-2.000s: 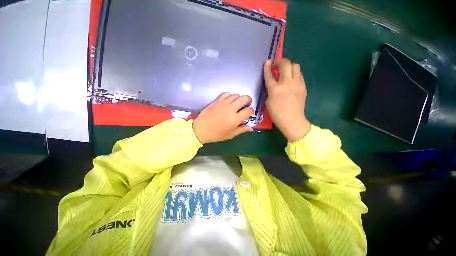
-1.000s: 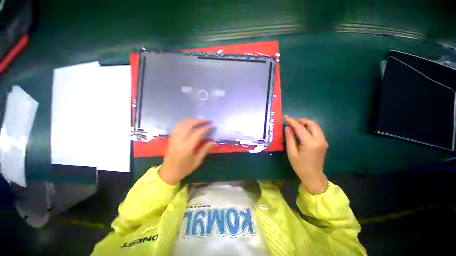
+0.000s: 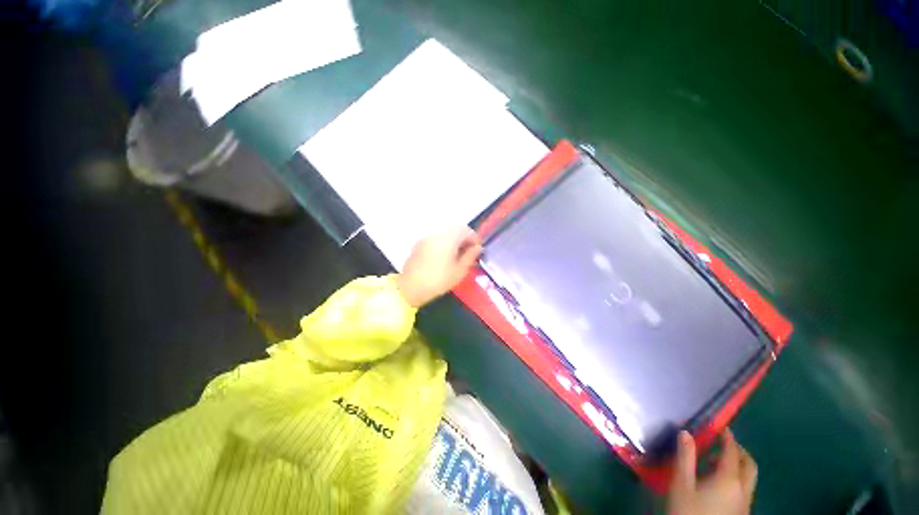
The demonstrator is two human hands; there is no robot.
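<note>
The grey shiny panel (image 3: 605, 312) lies in the red fixture (image 3: 781, 327), slanting across the view, with dark strips along its edges and a small ring mark in its middle. My left hand (image 3: 440, 265) is at the panel's near-left corner, its fingertips over the edge; whether it holds anything is unclear. My right hand (image 3: 713, 478) is cut off by the bottom edge. Its thumb and fingers are apart at the near-right corner, with no held item visible. A blurred dark patch shows beside the thumb.
White sheets (image 3: 423, 151) with a dark end band lie left of the panel. Loose white papers (image 3: 277, 45) lie further left, above a pale bin (image 3: 202, 161). A small ring-shaped object (image 3: 854, 60) is on the green surface at top right. A yellow floor line (image 3: 227, 272) runs past the bin.
The view has swung left, so the bench slants and the black sheets at right are out of view. My left hand has moved from the panel's near edge to its near-left corner.
</note>
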